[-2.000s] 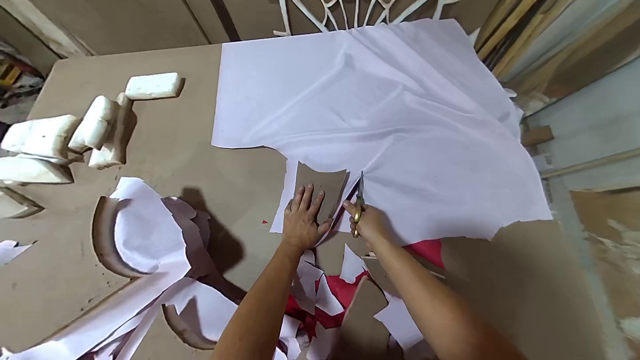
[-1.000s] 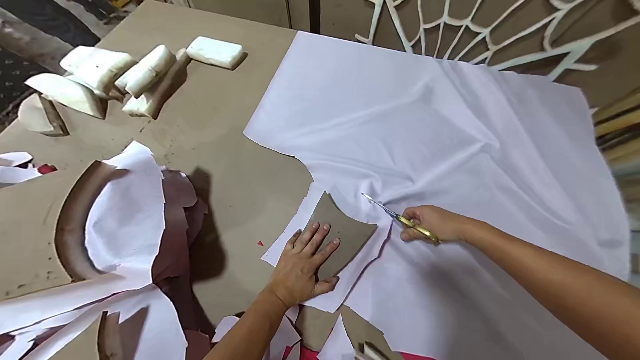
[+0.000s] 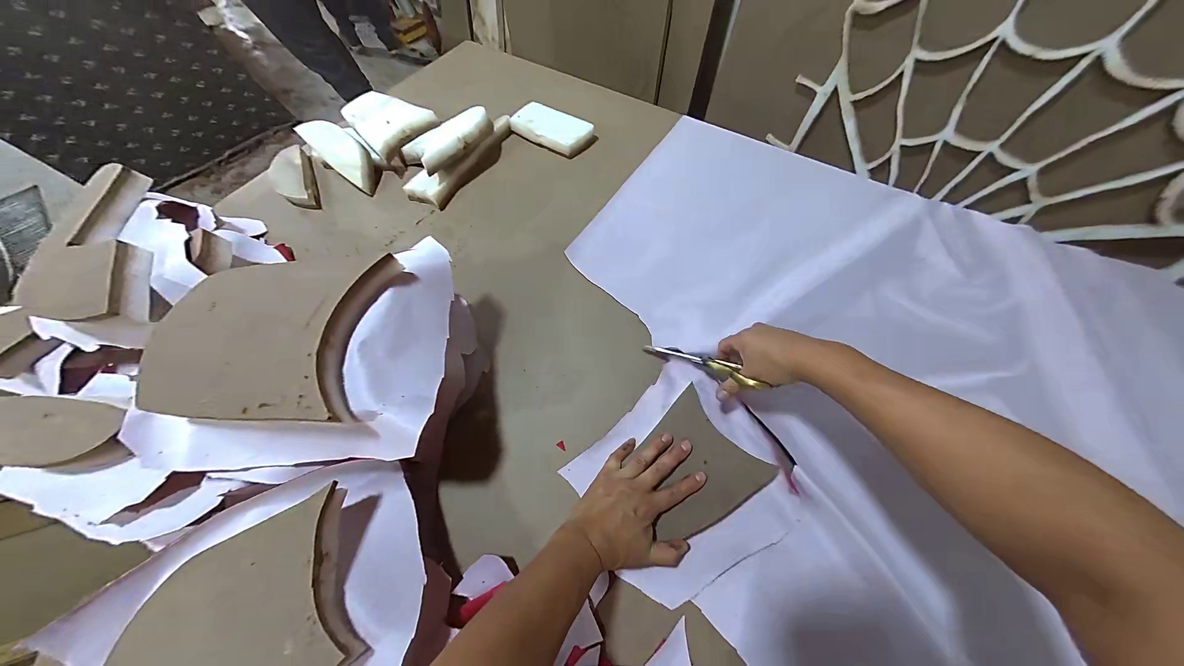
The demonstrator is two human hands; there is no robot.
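Note:
My left hand [image 3: 643, 504] lies flat with spread fingers on a brown template piece [image 3: 717, 462], which rests on white fabric near the middle of the table. My right hand [image 3: 763, 356] is closed around the gold-coloured handles of a pair of scissors [image 3: 689, 357]. The blades point left, at the edge of the white fabric [image 3: 832, 268], just above the template's top corner. A cut with a dark and red edge runs down the template's right side. The large sheet of fabric spreads to the right, under my right forearm.
White foam blocks [image 3: 552, 128] lie at the back left of the brown table [image 3: 536, 277]. Stacked brown templates [image 3: 250, 342] with white and dark red fabric fill the left side. A white web-shaped frame [image 3: 994, 102] stands behind the table. Scraps lie at the front. A person's legs [image 3: 310, 42] show at the back.
My right hand has moved with the scissors from the template's right side to above its top corner, where the blades now point left. My left hand stays on the template. The view has shifted.

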